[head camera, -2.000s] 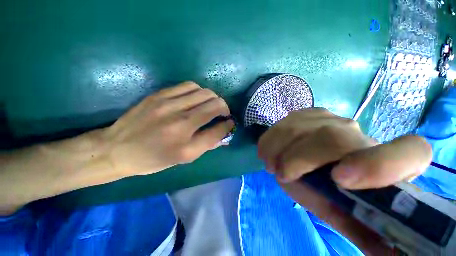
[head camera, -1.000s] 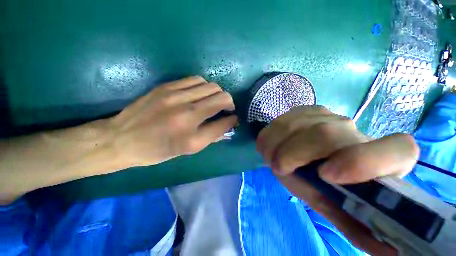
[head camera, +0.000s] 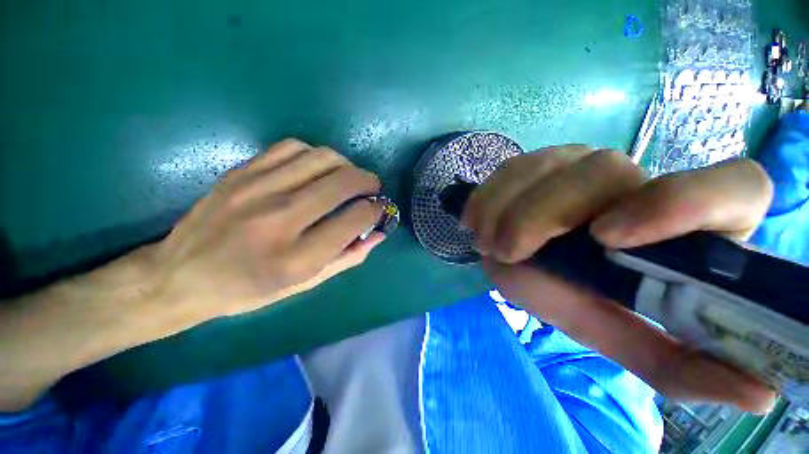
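My left hand (head camera: 275, 222) rests low over the green mat and pinches a small round module (head camera: 387, 215), dark with silver and yellow spots, at its fingertips. My fingers hide part of it. My right hand (head camera: 577, 208) holds an electric screwdriver (head camera: 710, 301) with a black grip and a white labelled body. Its black nose is over the round screw dish (head camera: 436, 226), which has a silver dotted surface. The bit tip and any screw are too small to tell.
A clear blister tray (head camera: 710, 97) lies at the right on the green mat (head camera: 293, 62), with a thin pale stick (head camera: 649, 133) beside it. Loose silver-black parts (head camera: 775, 66) are at the far right. Another blue sleeve (head camera: 785, 177) shows at the right edge.
The screwdriver nose has moved up and left from the near side of the dish to over its surface. The module shows more at my left fingertips. The view has shifted slightly.
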